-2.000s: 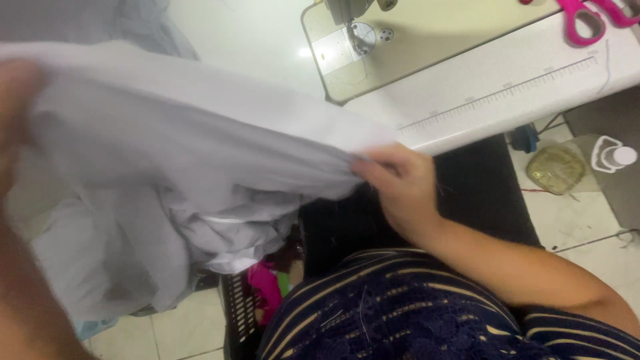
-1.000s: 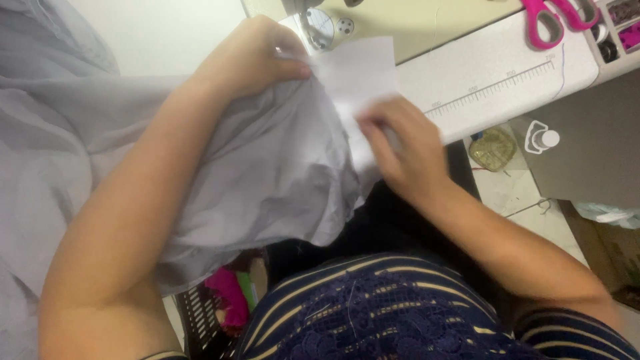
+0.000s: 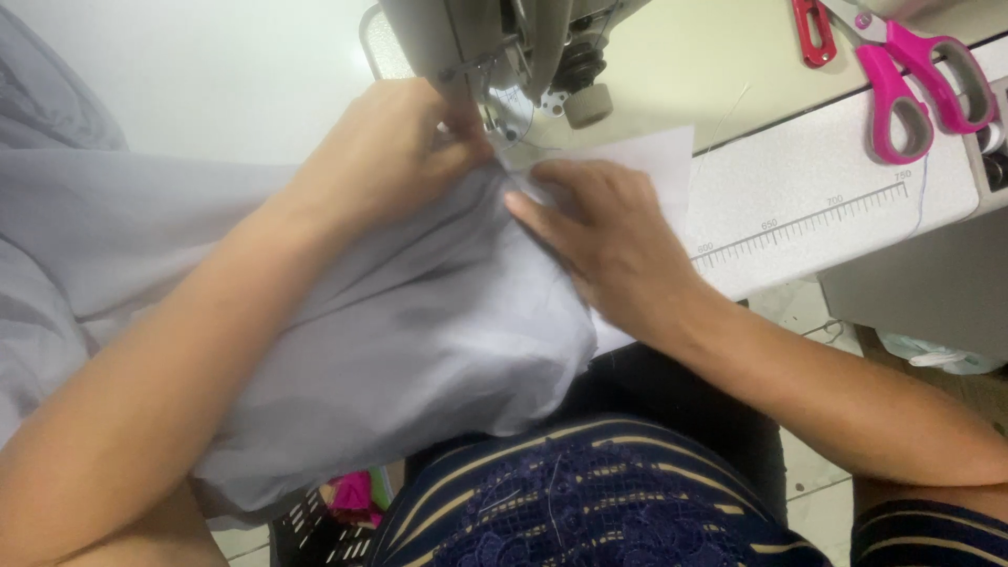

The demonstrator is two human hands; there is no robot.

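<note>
Light grey fabric [image 3: 441, 339] spreads over the table and hangs down over my lap. At the sewing machine's needle area [image 3: 504, 118], my left hand [image 3: 402, 150] pinches the edge of the cloth between thumb and fingers. Just right of it, my right hand [image 3: 606, 228] has thumb and fingers at the same edge, slightly blurred. A flat white piece [image 3: 665, 169], cloth or paper, lies under and beyond my right hand. Whether the presser foot touches the fabric cannot be seen clearly.
Pink-handled scissors [image 3: 898, 134] and a red thread snipper [image 3: 813, 35] lie at the upper right. A printed ruler scale [image 3: 795, 228] runs along the table's front edge. Below the fabric stands a black plastic basket [image 3: 307, 531] with coloured scraps.
Two seconds ago my hands were far apart on the stretched fabric; now both are close together by the needle area. Since one second ago the edge has come nearer the machine. The view has shifted.
</note>
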